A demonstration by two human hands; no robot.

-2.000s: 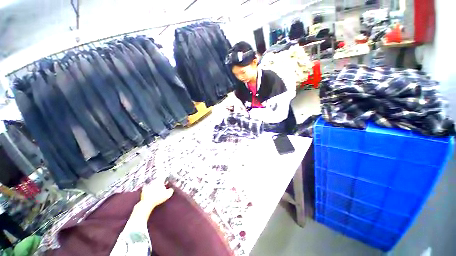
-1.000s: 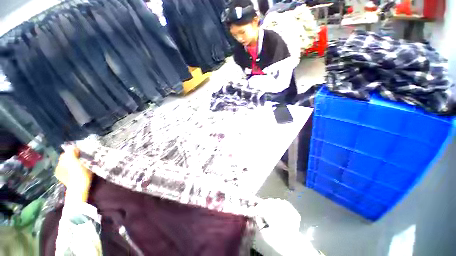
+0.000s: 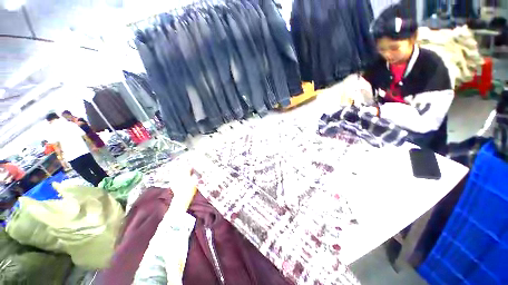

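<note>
A plaid jacket in white, grey and purple-red check [image 3: 278,195] lies across the white table [image 3: 384,206]. Its near side is turned to show the maroon-brown lining [image 3: 239,250], with a thin pale strip on it. My left hand [image 3: 185,186], bare-looking and overexposed, is closed on the jacket edge where plaid meets lining; its fingertips are washed out. The pale sleeve of this arm crosses the lining. My right hand is not in view.
A coworker [image 3: 415,83] handles black-and-white plaid [image 3: 362,125] at the far end. A dark phone [image 3: 425,163] lies near the table's right edge. A blue crate [image 3: 473,222] stands right, pale green sacks [image 3: 72,222] left, racked dark garments [image 3: 223,67] behind.
The view has swung left, bringing sacks and other people into sight. The gloved right hand, seen a second ago at the jacket's near edge, has left view. My left hand still holds the edge.
</note>
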